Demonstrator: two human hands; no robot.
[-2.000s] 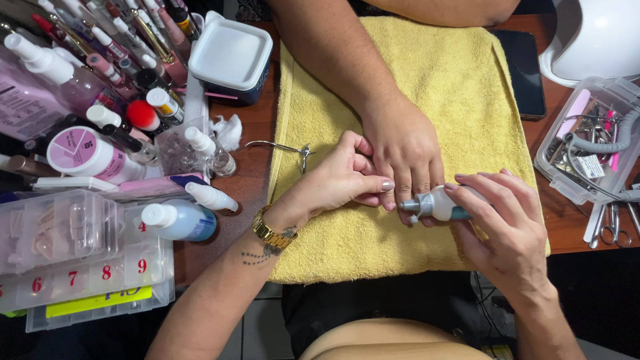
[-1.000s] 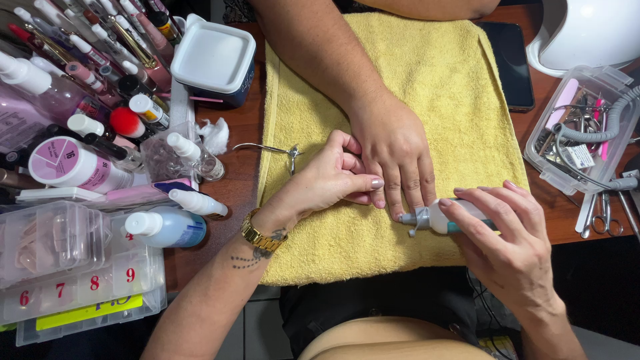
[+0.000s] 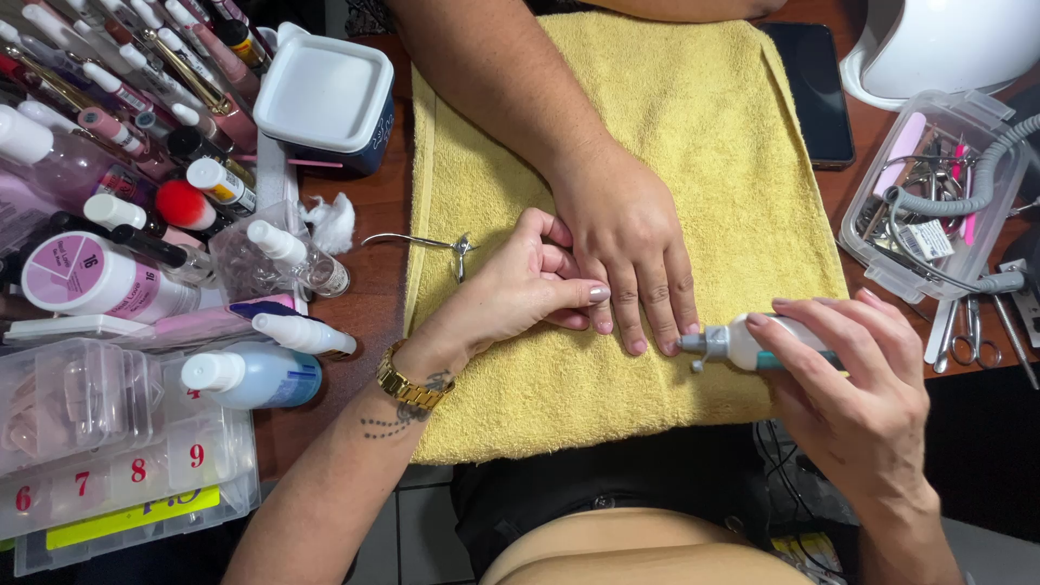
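On a yellow towel (image 3: 520, 398) lies another person's hand (image 3: 630, 219), palm down with fingers spread slightly. My left hand (image 3: 540, 284), below a gold watch (image 3: 414, 383), grips that hand's index-side edge finger (image 3: 600, 313) between thumb and fingers. In my right hand (image 3: 853, 366) is a white and teal squeeze bottle (image 3: 760, 341) with a grey nozzle, held nearly level. Its tip is at the nail of one of the person's fingers (image 3: 668, 345); whether it touches is unclear. Metal cuticle nippers (image 3: 460, 245) rest on the towel's left edge.
Many polish bottles (image 3: 187, 203), a blue liquid bottle (image 3: 260, 374), a lidded tub (image 3: 325, 93) and cotton (image 3: 331, 223) crowd the left. A phone (image 3: 808, 93), a white lamp (image 3: 946, 49), a clear tool box (image 3: 934, 195) with a grey coiled cord, and scissors (image 3: 971, 337) are right.
The bottle's nozzle has shifted from between the person's fingers to the fingertip nearer my right hand. My left hand keeps its hold on the person's finger.
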